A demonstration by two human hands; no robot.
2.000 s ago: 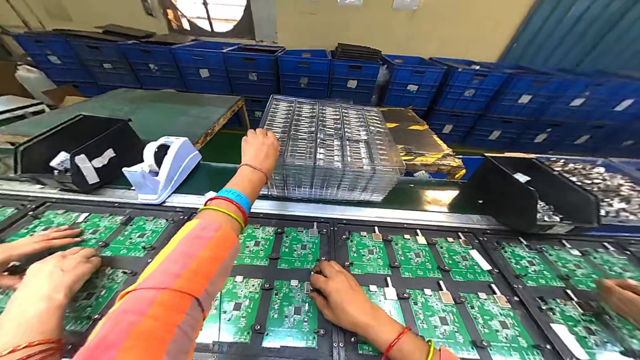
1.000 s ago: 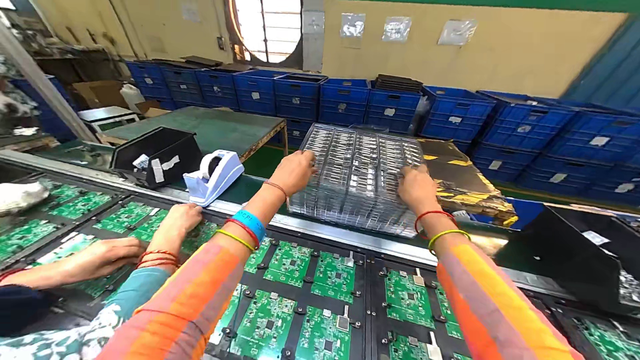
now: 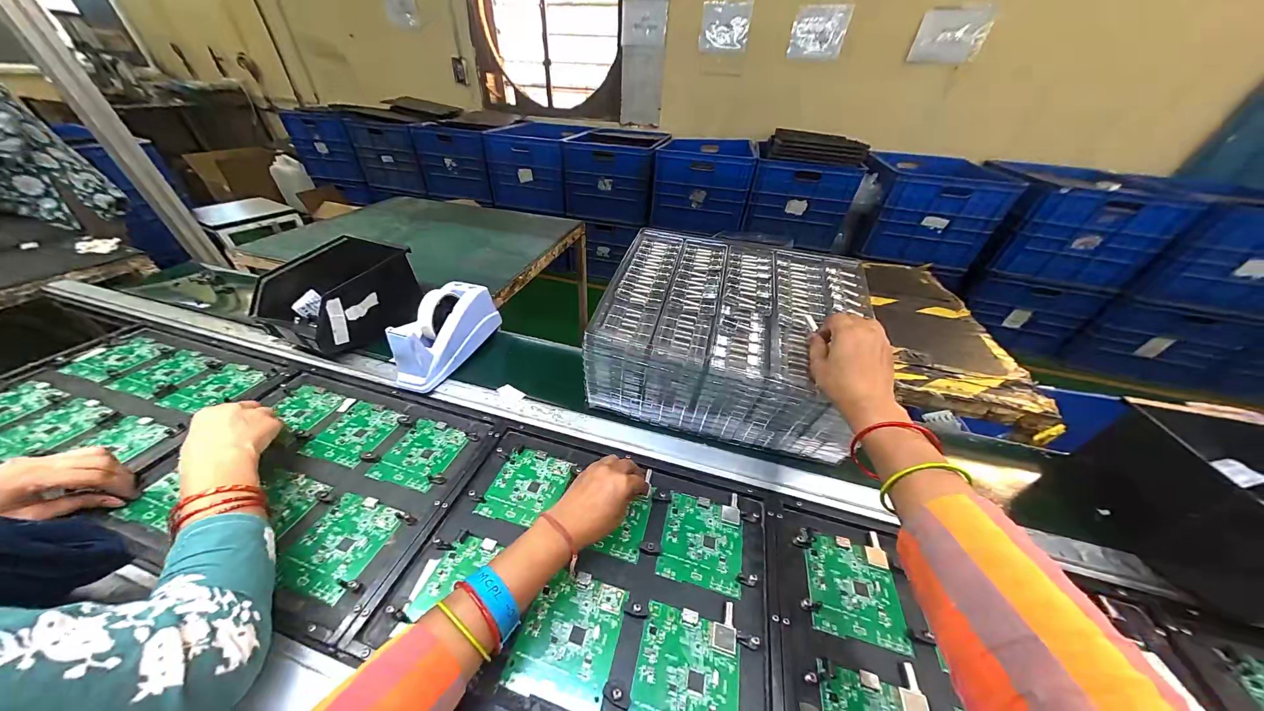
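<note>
My left hand (image 3: 604,499) is over a green circuit board (image 3: 624,528) in a black fixture tray (image 3: 780,583), its fingertips close to a small light piece at the board's upper edge; the grip is partly hidden. My right hand (image 3: 857,360) reaches onto the right part of a stack of clear plastic trays (image 3: 726,341) filled with rows of small metal parts. A thin light piece shows at its fingertips, and whether it is pinched cannot be told. More circuit boards (image 3: 696,543) lie in rows, several with a small metal-cased part and a pale stub at the top edge.
A white tape dispenser (image 3: 449,331) and a black bin (image 3: 341,296) stand on the far rail (image 3: 553,410). At left, a co-worker's hands (image 3: 222,444) work over boards. Another black bin (image 3: 1175,494) stands right. Behind are a green table (image 3: 425,237) and blue crates (image 3: 696,188).
My left hand has moved from the tray stack down to a circuit board. The right hand, over the boards two seconds ago, is now at the stack's right part. The view has shifted.
</note>
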